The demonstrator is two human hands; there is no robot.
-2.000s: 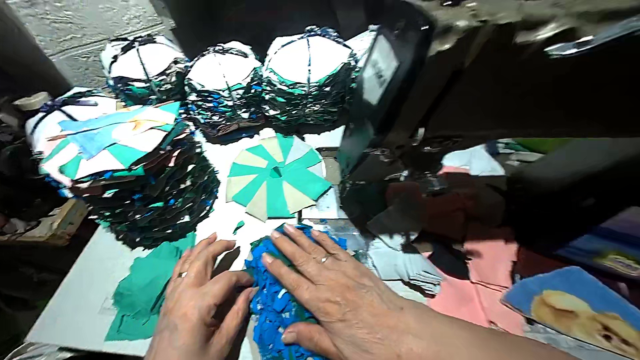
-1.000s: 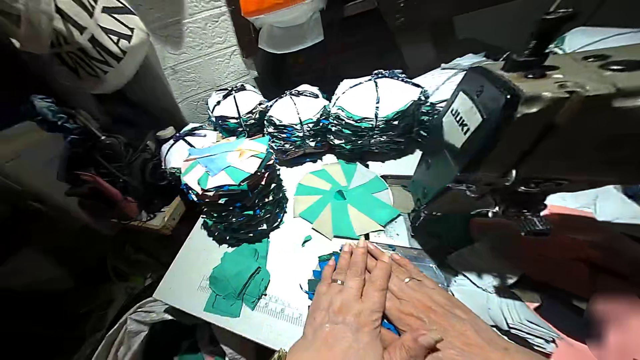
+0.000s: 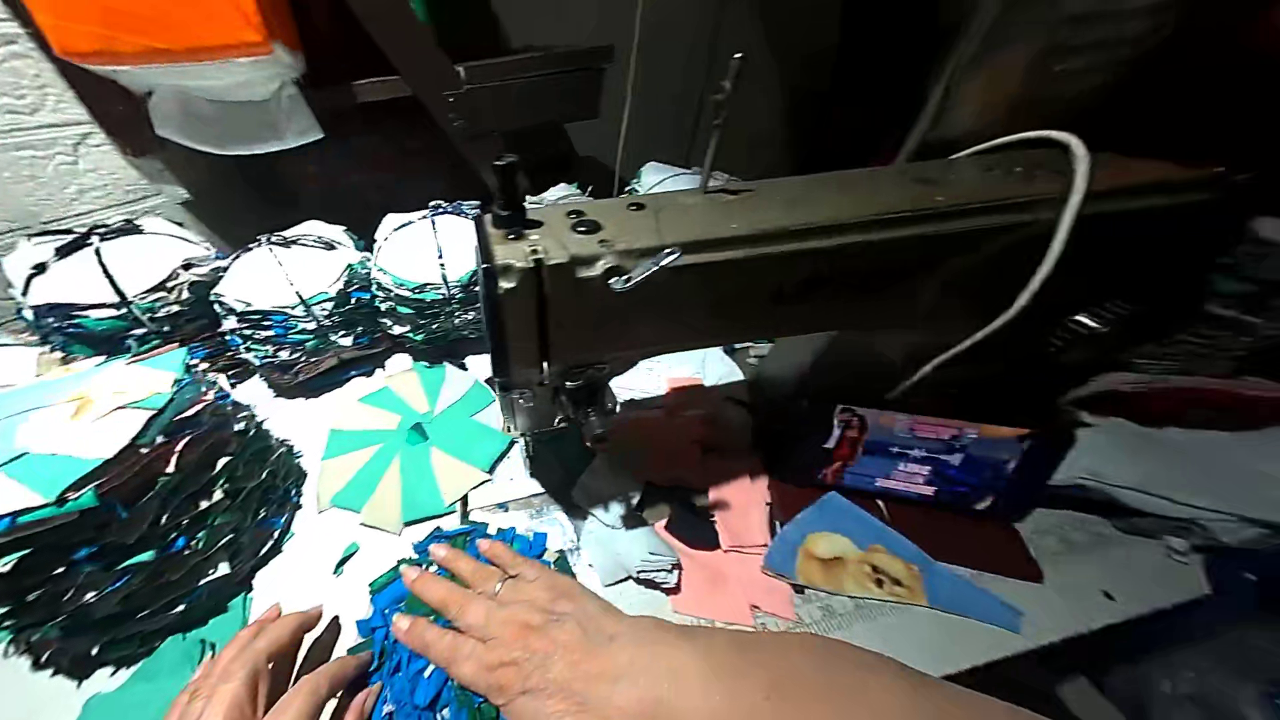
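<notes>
My right hand (image 3: 510, 620), a ring on one finger, lies flat with spread fingers on a ruffled bundle of blue and green fabric strips (image 3: 400, 690). At the bundle's left edge is my left hand (image 3: 275, 670), its fingers bent and its fingertips near or touching the strips; the frame's lower edge cuts it off. Just beyond the bundle lies a round piece of green and cream fabric wedges (image 3: 415, 445), beside the head of a sewing machine (image 3: 540, 320). Green fabric (image 3: 165, 675) lies partly behind my left hand.
Tied stacks of fabric pieces (image 3: 290, 270) stand along the back left, with a large dark stack (image 3: 150, 520) nearer. Right of the bundle lie pink fabric pieces (image 3: 720, 580), grey pieces (image 3: 625, 550) and a blue piece with a dog picture (image 3: 860, 565). The machine arm (image 3: 850, 250) spans the right.
The view has swung right since one second ago. My hands, together over the bundle then, are now apart, the left one at its left side.
</notes>
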